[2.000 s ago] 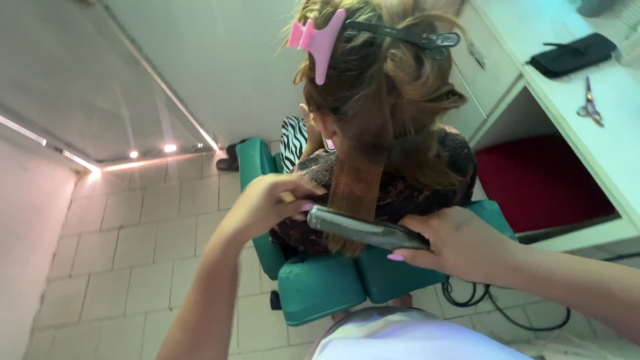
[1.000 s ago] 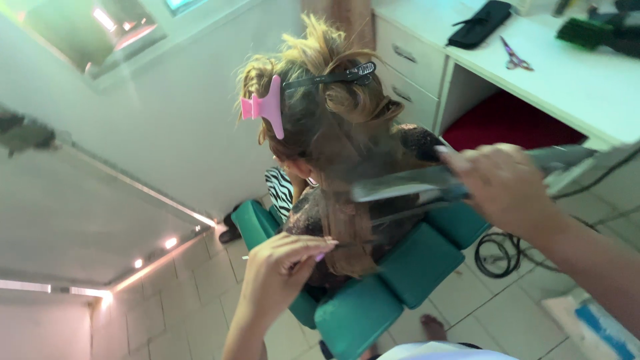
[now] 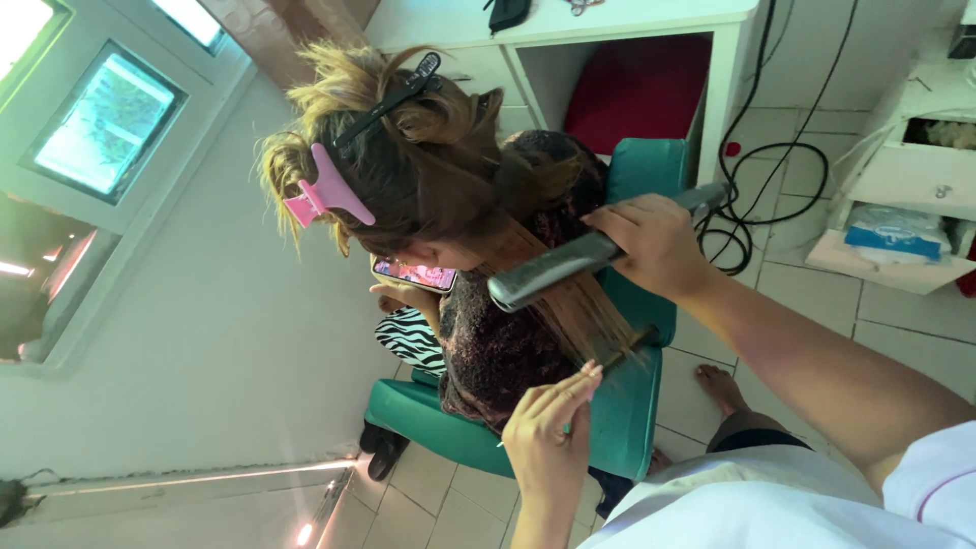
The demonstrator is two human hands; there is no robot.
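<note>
My right hand (image 3: 657, 242) is closed around a hair straightener (image 3: 553, 268), whose plates lie across a flat section of hair (image 3: 587, 313) from a seated person's head. Between the fingers of my left hand (image 3: 553, 431) is a dark comb (image 3: 629, 349), set at the lower ends of that same section. A pink claw clip (image 3: 329, 191) and a black hair clip (image 3: 389, 101) hold the upper hair in bunches. The person sits in a green chair (image 3: 625, 419) and holds a phone (image 3: 415, 274).
A white desk (image 3: 625, 17) with a red item (image 3: 639, 91) in its opening stands beyond the chair. Black cables (image 3: 785, 152) hang and coil on the tiled floor at the right, near a white drawer unit (image 3: 900, 183). Dark shoes (image 3: 383, 450) lie by the wall.
The straightener, apart from the hair one second ago, now lies across the section. The comb is now at the hair's ends. The view has turned strongly.
</note>
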